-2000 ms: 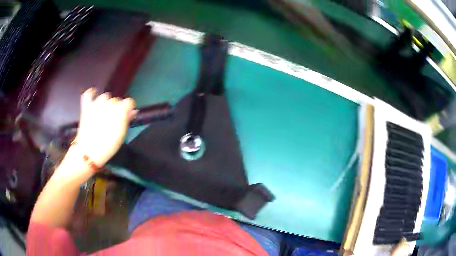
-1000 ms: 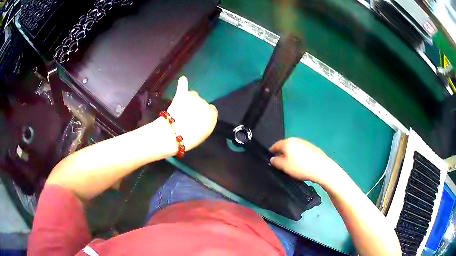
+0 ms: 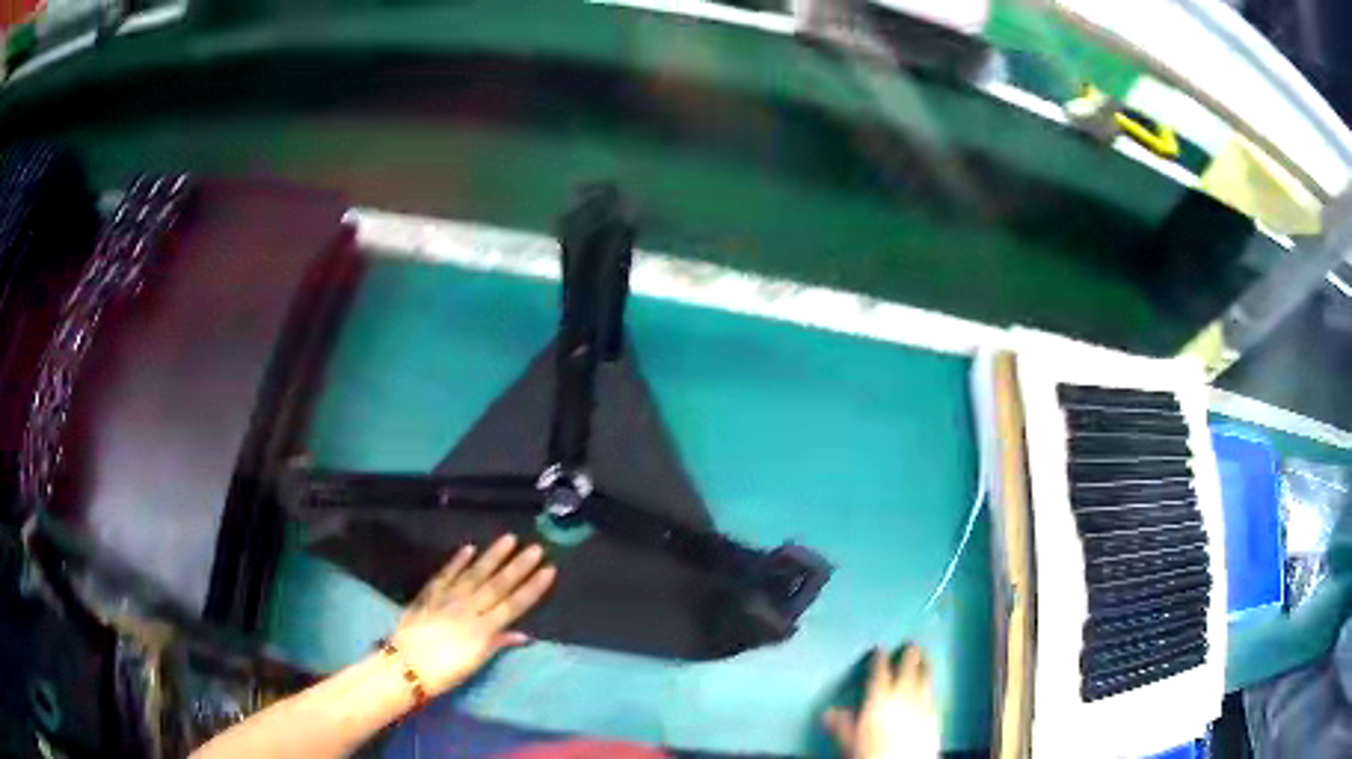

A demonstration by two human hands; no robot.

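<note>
A black base plate [image 3: 623, 586], roughly triangular, lies on the teal mat. Three black arms meet at a small shiny round centre part [image 3: 564, 492]: one arm [image 3: 593, 297] points to the far side, one [image 3: 415, 492] to the left, one [image 3: 667, 537] to the right, ending in a wide black pad [image 3: 796, 581]. My left hand [image 3: 457, 615] lies with spread fingers at the plate's near left edge and grips nothing visible. My right hand [image 3: 896, 709] is on the mat right of the plate, cut off by the lower edge and slightly blurred; its fingers look apart, with nothing seen in them.
Loose black bars [image 3: 1134, 541] lie in a row on a white sheet [image 3: 1045, 593] at the right, with a blue bin [image 3: 1248, 512] and clear plastic beyond. A shiny dark tray [image 3: 193, 400] with ring parts [image 3: 97, 319] is at the left. A dark green conveyor [image 3: 741, 163] runs behind.
All three arms now show spread around the centre. My left hand has dropped to the plate's near edge. My right hand has left the right arm and moved down onto the mat. The view has shifted.
</note>
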